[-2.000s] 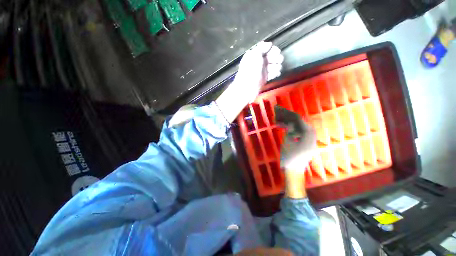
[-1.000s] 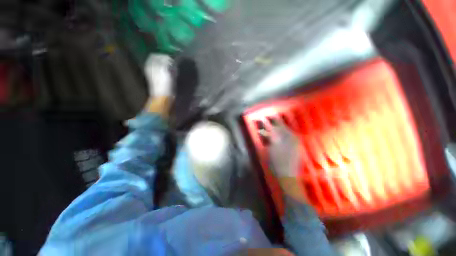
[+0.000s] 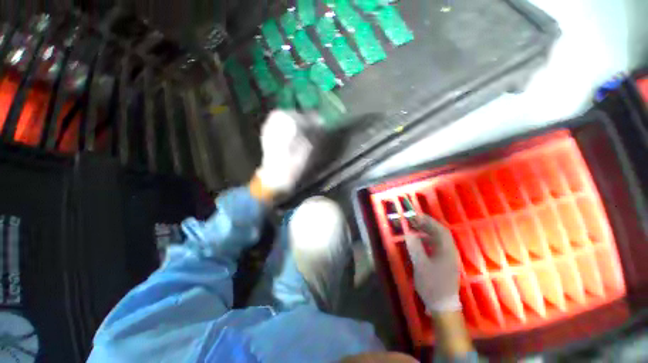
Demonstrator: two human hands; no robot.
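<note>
Green circuit boards [image 3: 344,54] lie in rows on a dark rimmed surface [image 3: 455,67] at the top. My gloved left hand [image 3: 284,147] is at the near edge of the boards, fingers blurred; whether it holds a board is unclear. A red slotted tray [image 3: 508,234] sits in a black tote [image 3: 604,152] at the right. My gloved right hand [image 3: 435,259] is over the tray's left part, fingertips bent at the upper-left slots, where thin dark pieces stand in pockets. Whether its fingers grip one of them cannot be seen. The other visible pockets look empty.
Dark upright bars [image 3: 153,120] stand at the upper left, with red behind some. A black box [image 3: 106,234] with white lettering is at the left. The wearer's knee [image 3: 320,230] is between the surface and the tote. Pale floor [image 3: 490,127] shows beyond.
My left hand has moved from the tray's upper-left edge to the boards. My right hand remains over the tray's left slots. The view has shifted, showing more boards and upright bars.
</note>
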